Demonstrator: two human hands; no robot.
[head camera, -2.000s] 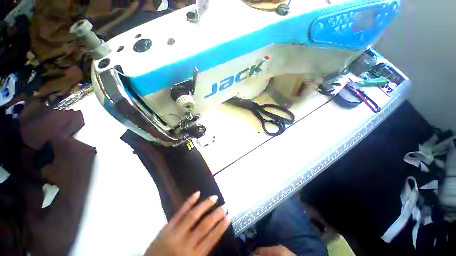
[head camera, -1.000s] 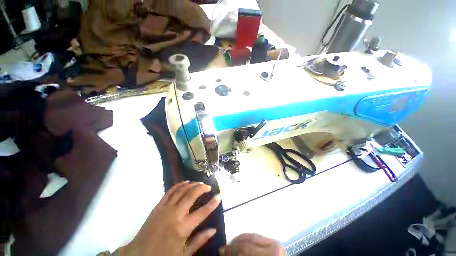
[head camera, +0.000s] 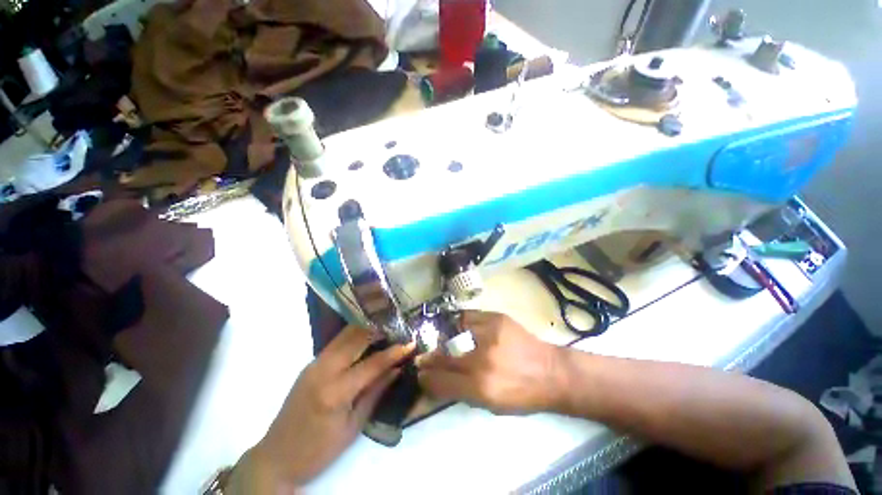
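Observation:
The dark brown and black fabric strip (head camera: 395, 411) lies under the needle end of the white and blue sewing machine (head camera: 542, 208). Its near end shows between my hands. My left hand (head camera: 334, 401) rests on the strip's left side, fingertips close to the presser foot. My right hand (head camera: 498, 363) is at the needle area from the right, thumb and fingers bent close together near the foot. A small white piece shows by its fingers; I cannot tell what it is. The fingertips and needle are partly hidden, so whether the right hand grips anything is unclear.
Black-handled scissors (head camera: 585, 298) lie under the machine arm. Small tools (head camera: 769, 271) lie at the table's right end. Dark maroon-brown panels (head camera: 145, 309) are on the left. A lighter brown fabric heap (head camera: 251, 72) and a red thread cone (head camera: 462, 39) stand behind, with a grey cylinder beyond.
The strip has moved up under the machine, and its near end now shows. My right hand has come from the table's front edge to the needle area. My left hand has shifted up toward the foot.

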